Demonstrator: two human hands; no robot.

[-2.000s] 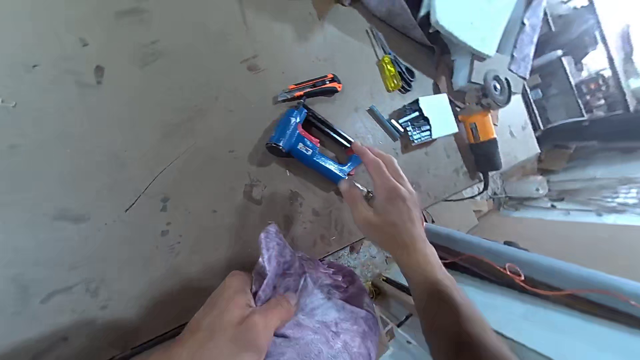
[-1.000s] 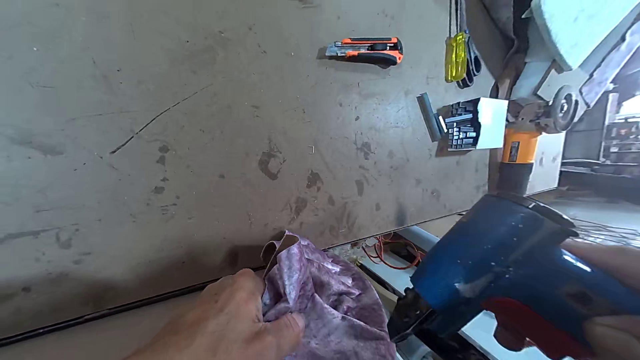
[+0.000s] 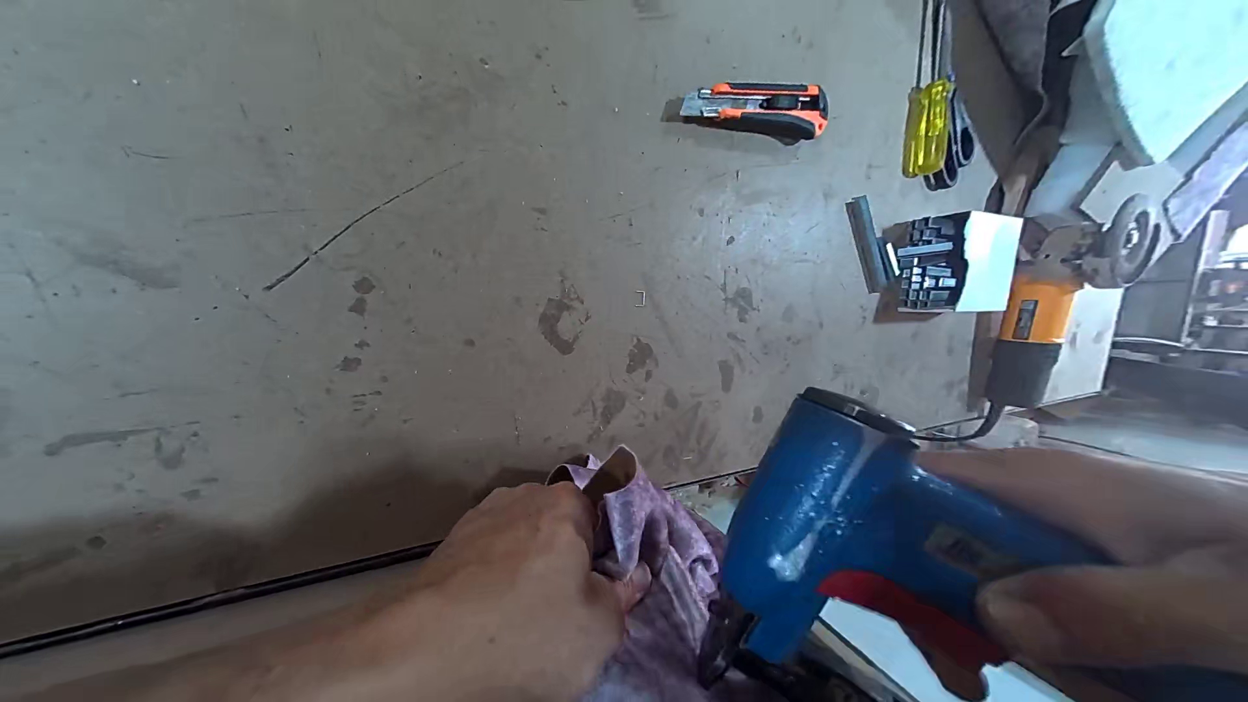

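Note:
My left hand (image 3: 531,585) grips a bunched piece of purple mottled fabric (image 3: 658,561) at the table's near edge. In my right hand (image 3: 1102,556) is a blue pneumatic stapler (image 3: 838,517) with a red trigger, held by its handle. Its dark nose points down and rests against or just over the fabric; contact cannot be told. One loose staple (image 3: 640,298) lies on the tabletop (image 3: 439,244).
An orange and black utility knife (image 3: 756,112), yellow-handled screwdrivers (image 3: 926,132), scissors handles beside them, a staple strip (image 3: 866,244), an opened box of staples (image 3: 960,261) and a corded angle grinder (image 3: 1038,312) lie toward the right. White foam (image 3: 1180,78) sits at the upper right.
My right hand has picked up the stapler from the table and brought it to the fabric at the near edge. My left hand still grips the fabric. The view has shifted closer.

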